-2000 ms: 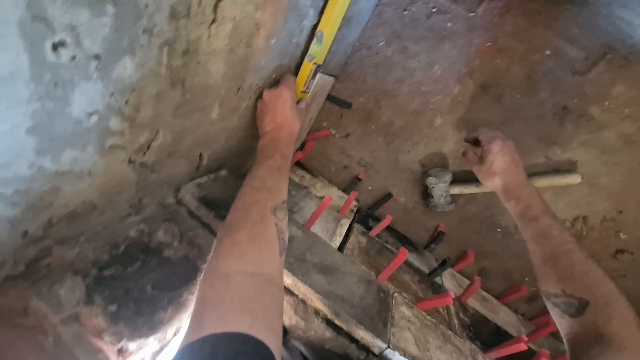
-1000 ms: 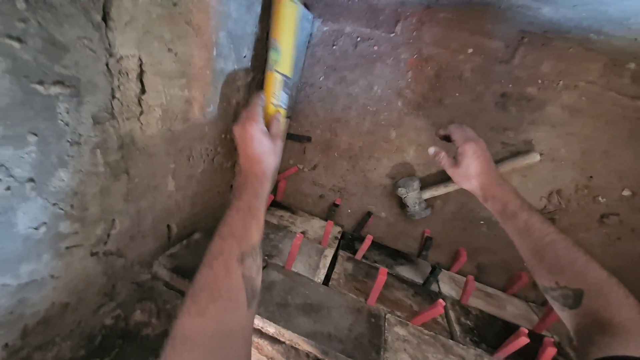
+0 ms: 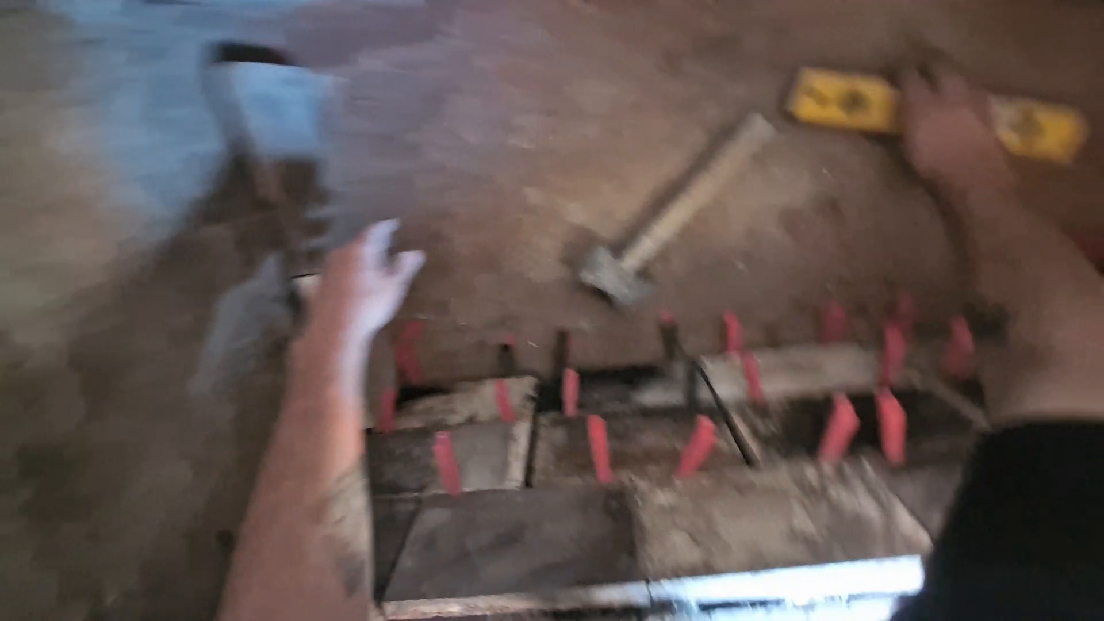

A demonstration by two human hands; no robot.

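Note:
My right hand (image 3: 949, 129) is on a yellow spirit level (image 3: 845, 99) at the upper right, over its middle, with yellow showing on both sides. My left hand (image 3: 366, 276) reaches over the left end of the tiles, fingers apart and holding nothing. Between my hands a mallet (image 3: 617, 276) with a wooden handle lies on the brown surface, its head toward the tiles. Red wedges (image 3: 599, 448) stand up in several places along the joints between the tiles (image 3: 517, 543). The picture is blurred.
A rough wall (image 3: 86, 345) runs down the left side. A dark-topped, pale object (image 3: 267, 95), too blurred to name, shows at the upper left. Thin black pieces (image 3: 561, 349) stand at the far edge of the tiles. Bright light falls on the near edge.
The yellow level was in my left hand at the wall; now it is under my right hand at the far right. My left hand has let go of it. The view has swung round.

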